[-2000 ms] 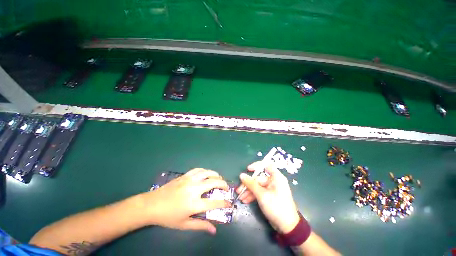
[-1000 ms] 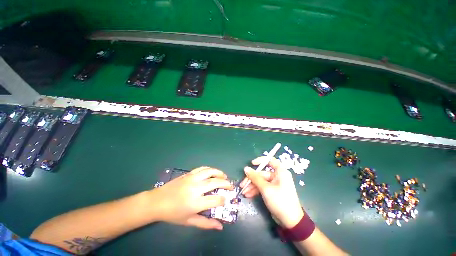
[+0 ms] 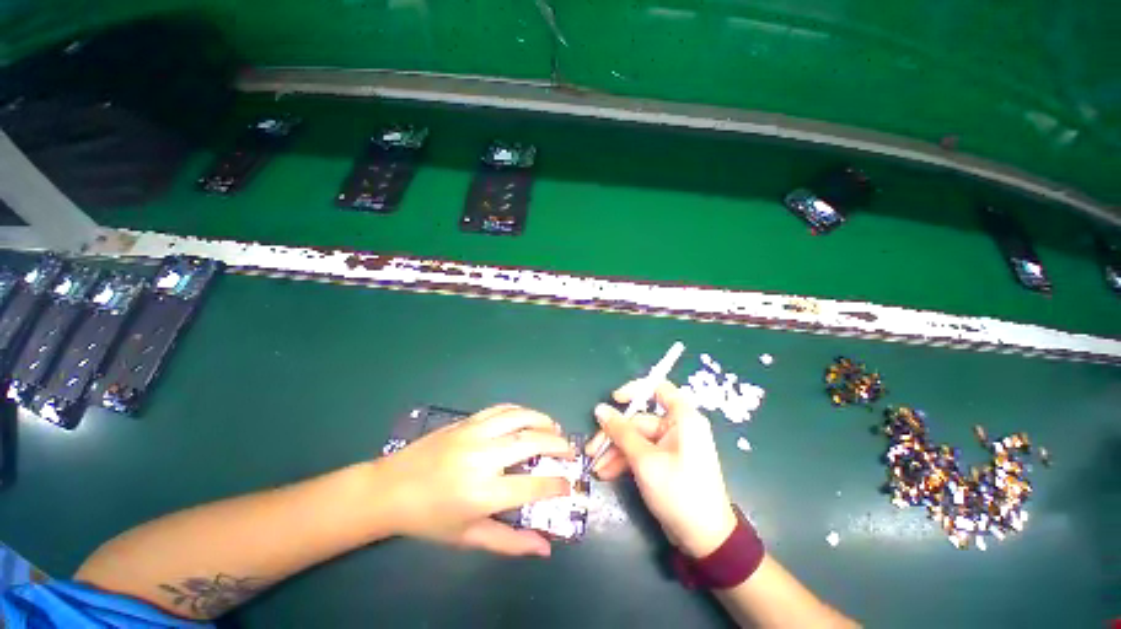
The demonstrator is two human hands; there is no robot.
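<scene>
A black phone body (image 3: 422, 426) lies on the bench in the lower middle, its shiny circuit board (image 3: 561, 517) at the right end. My left hand (image 3: 482, 477) lies over the phone body, holds it down and hides its middle. My right hand (image 3: 661, 452) holds pale tweezers (image 3: 658, 376) slanted like a pen. The tweezers' tip is at the board's right edge, beside my left fingertips. Whether the tip grips a part is too small to tell.
White pieces (image 3: 728, 393) lie just beyond my right hand. A small copper-and-black clump (image 3: 852, 382) and a larger pile (image 3: 956, 480) lie at right. Waiting phone bodies (image 3: 150, 339) stand in a row at left. Behind the chipped white rail (image 3: 578, 293), phones (image 3: 498, 194) lie spaced on the green conveyor.
The conveyor phones have shifted slightly right in view. My right hand and the tweezers have moved a little over the board's edge. My left hand stays on the phone body.
</scene>
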